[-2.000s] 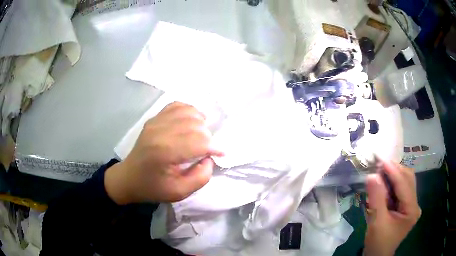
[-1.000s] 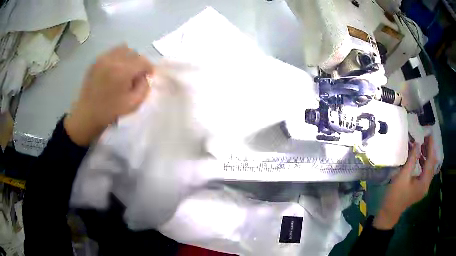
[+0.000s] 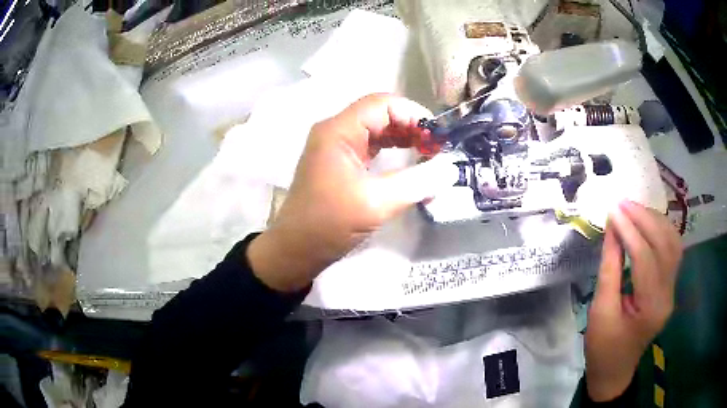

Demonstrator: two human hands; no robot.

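The cream-white overlock machine [image 3: 630, 171] is at the right, with its dark and shiny presser and needle area [image 3: 502, 179] exposed under bright glare. My left hand [image 3: 351, 179] is at the left of this area, thumb and index finger spread around it. A red part [image 3: 429, 137] shows at its fingertips; whether I grip it is unclear. My right hand [image 3: 634, 279] is at the machine's front right edge, fingers partly bent, with nothing visible in it. White cloth pieces [image 3: 199, 211] lie on the table, left of and behind my left hand.
A pale rounded oblong [image 3: 578, 76] stands over the machine's upper part. Ragged cream pieces [image 3: 60, 183] hang at the left. White cloth with a black label [image 3: 501, 374] lies below the table's ruler-marked front edge [image 3: 478, 275]. A thin red item [image 3: 677, 195] lies right of the machine.
My left hand has left the blurred white cloth at the left and moved right to the needle area. My right hand has shifted slightly. The pale oblong has swung left, over the machine.
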